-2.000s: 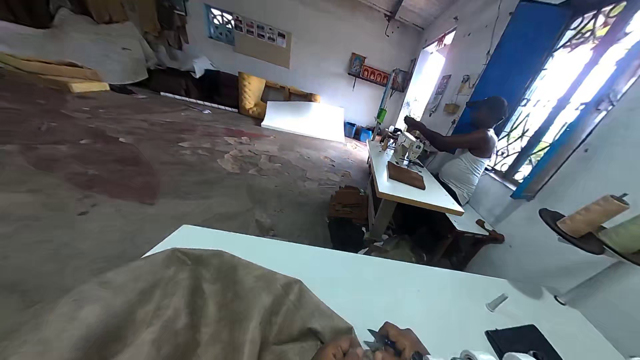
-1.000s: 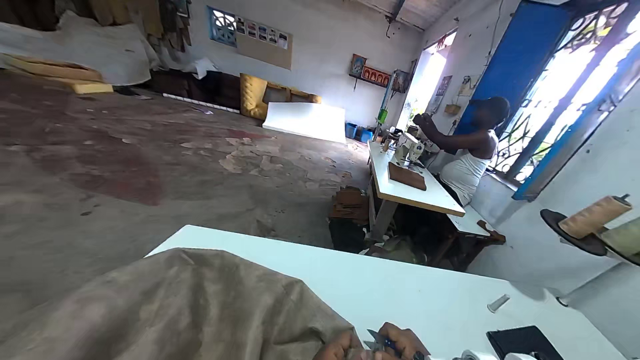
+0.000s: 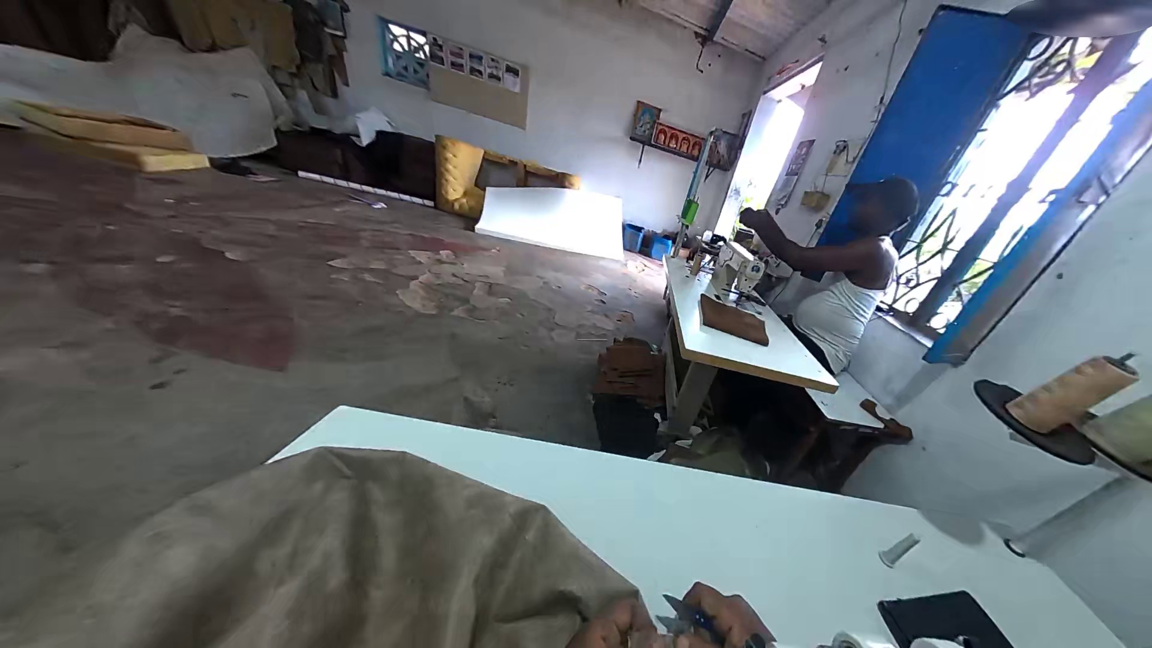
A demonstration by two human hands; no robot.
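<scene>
A large piece of brown-grey material [image 3: 360,549], leather or cloth, drapes over the near left of the white table [image 3: 630,495]. My left hand [image 3: 616,625] grips its right edge at the bottom of the view. Beside it, my right hand [image 3: 724,616] holds a small pair of dark-handled thread snips [image 3: 688,616], blades pointing left toward the material's edge. The fingertips of both hands are partly cut off by the frame's bottom. A black flat item [image 3: 945,621] lies right of my right hand, and a small pale tube or spool [image 3: 898,550] lies beyond it.
Thread cones [image 3: 1071,394] stand on a holder at the right. Ahead, a person [image 3: 846,288] sits at another table [image 3: 756,346] with a sewing machine [image 3: 738,268] and a folded brown piece [image 3: 733,319]. Brown pieces [image 3: 630,364] are stacked beside that table.
My hands stay at the material's edge with the snips. The seated person's raised arms have shifted slightly.
</scene>
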